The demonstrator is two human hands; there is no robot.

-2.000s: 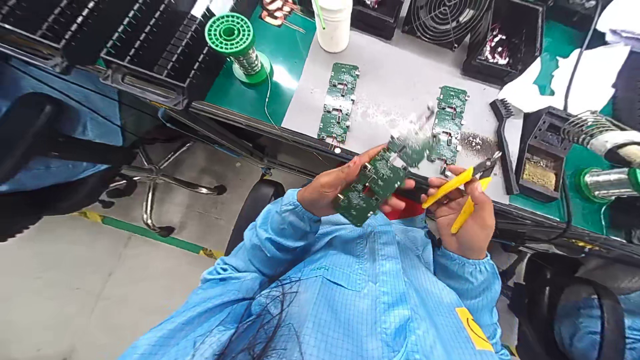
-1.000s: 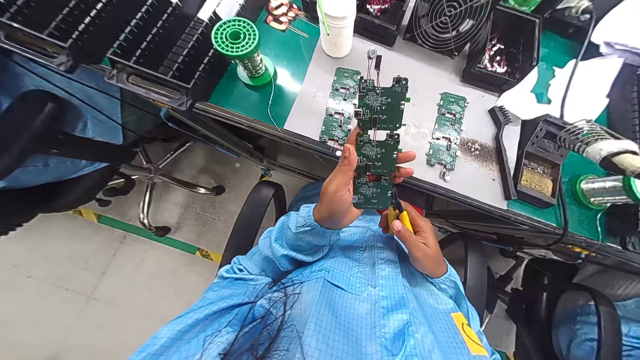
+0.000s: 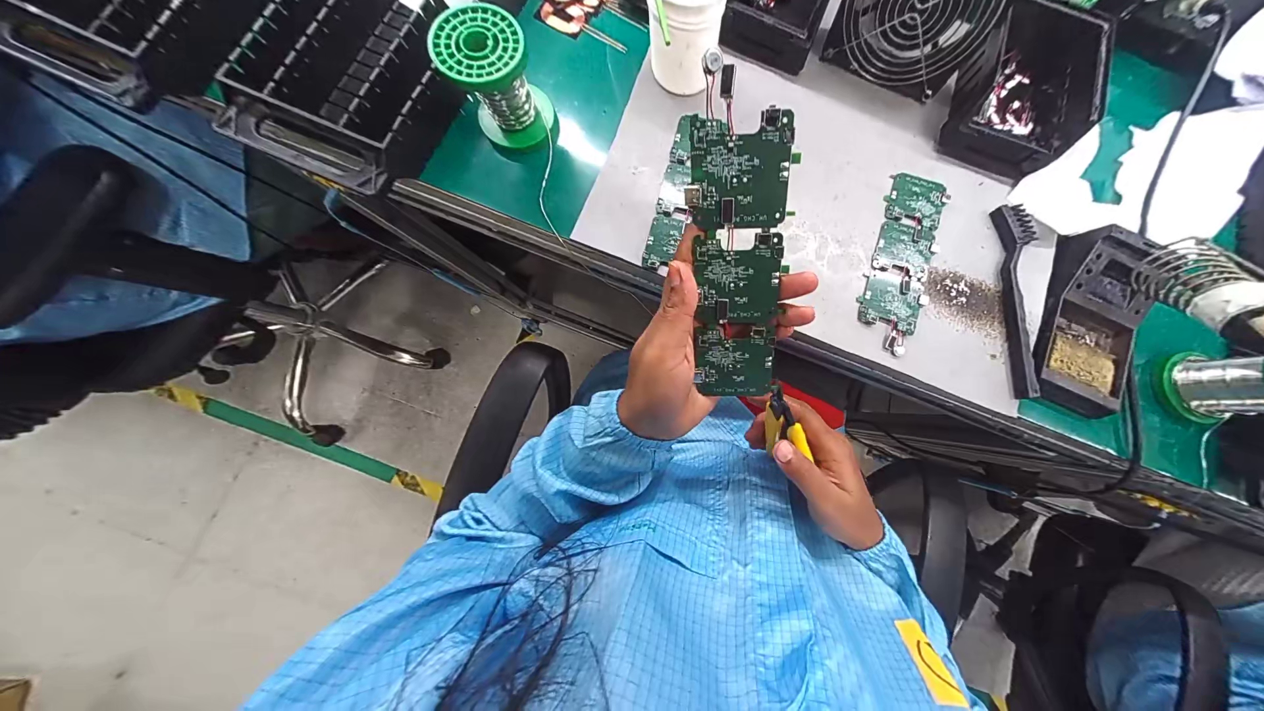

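My left hand holds a long green circuit board panel upright above the table's front edge, fingers showing past its right side. Small wired parts stick out from the panel's top. My right hand grips yellow-handled cutters, whose dark jaws are at the panel's lower right corner; whether they touch it cannot be told. Behind the panel, another board strip lies partly hidden on the grey mat. A further board strip lies to the right, beside a scatter of small clippings.
A green solder wire spool and a white bottle stand at the back. A black brush lies beside the soldering iron stand. Black bins and a fan sit behind. Chairs are near both sides.
The panel was tilted two seconds ago and is now upright, its back end raised over the left strip. My right hand has brought the cutters from the right to the panel's lower corner.
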